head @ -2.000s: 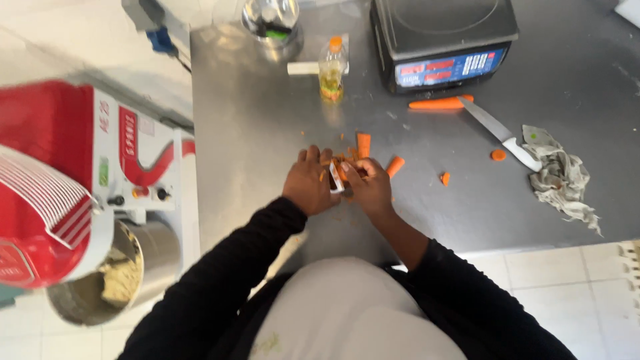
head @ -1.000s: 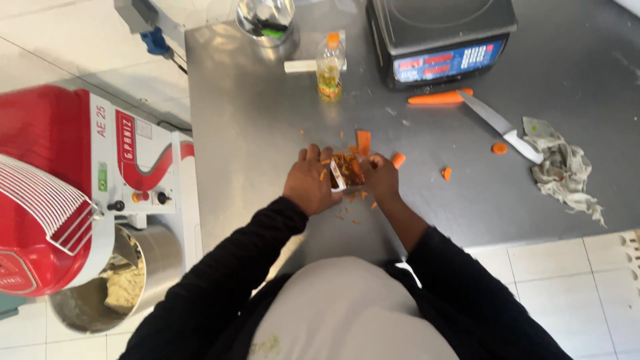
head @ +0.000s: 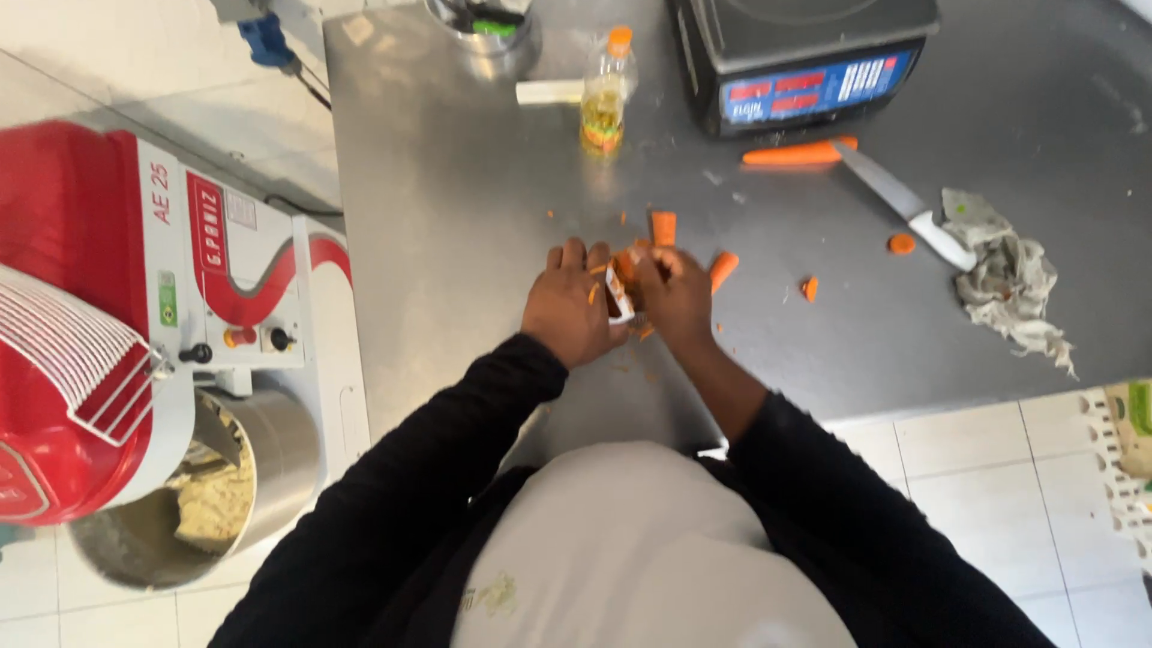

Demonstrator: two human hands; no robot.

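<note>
Near the middle of the steel table, my left hand (head: 571,306) holds a small white-edged box-like tool (head: 619,295), probably a grater, whose details are partly hidden. Against its right side my right hand (head: 670,292) pinches a piece of carrot, mostly covered by the fingers. Orange carrot shreds cling to the tool and my left fingers, and more lie on the steel below. One cut carrot chunk (head: 663,228) lies just above my right hand, another (head: 724,270) to its right. Farther right are a small carrot piece (head: 810,289) and a carrot slice (head: 901,244).
A whole peeled carrot (head: 792,153) touches the tip of a white-handled knife (head: 904,202), beside a crumpled cloth (head: 1008,270). Beyond stand a digital scale (head: 810,76), a plastic bottle (head: 605,99) and a metal container (head: 490,45). A red mixer (head: 72,315) with a dough bowl (head: 279,450) stands left.
My right hand has shifted slightly against the tool, while my left hand has stayed in place. The carrot chunk beside my right hand shows more than a second ago.
</note>
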